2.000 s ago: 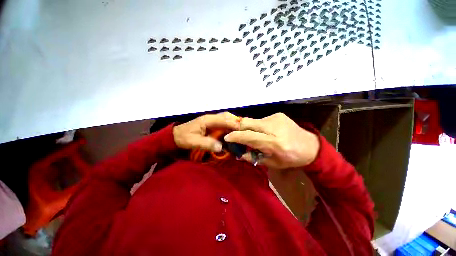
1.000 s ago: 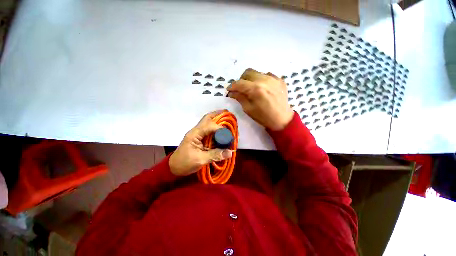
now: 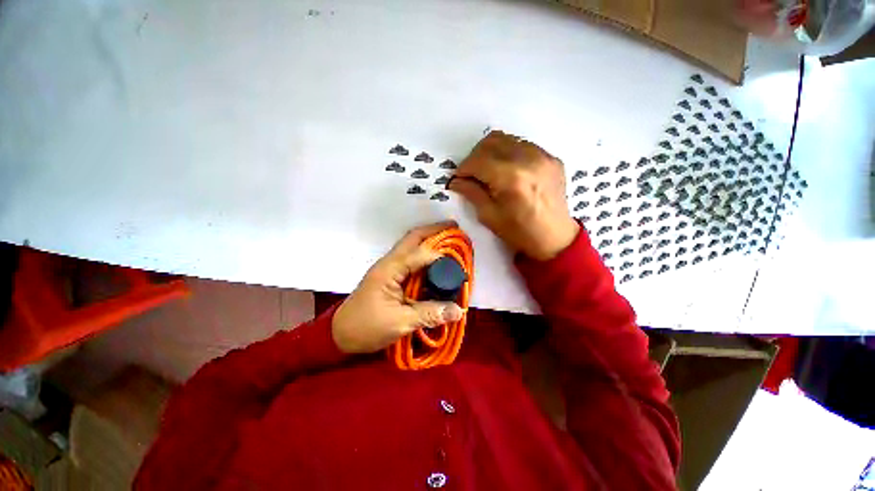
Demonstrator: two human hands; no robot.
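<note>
My left hand (image 3: 382, 305) is shut on a coiled orange cord (image 3: 429, 347), held upright at the table's front edge. The round black plug end (image 3: 445, 278) faces up in the middle of the coil, with my thumb beside it. My right hand (image 3: 516, 192) is over the white table, thumb and fingers pinched at a small dark label (image 3: 451, 181). Whether that label is lifted off the table cannot be told. A few more labels (image 3: 419, 174) lie just left of my fingertips. A dense slanted block of labels (image 3: 710, 182) lies to the right.
The white table (image 3: 211, 144) has a dark seam at right. A brown carton flap (image 3: 672, 34) and clear plastic (image 3: 835, 24) are at the back right. An open brown box (image 3: 715, 408) stands below the table edge at right. An orange plastic object (image 3: 86, 321) is below at left.
Since two seconds ago, my right hand has left the cord for the labels, and the coil with its plug has come into clear view. Over the last second both hands hold nearly the same pose.
</note>
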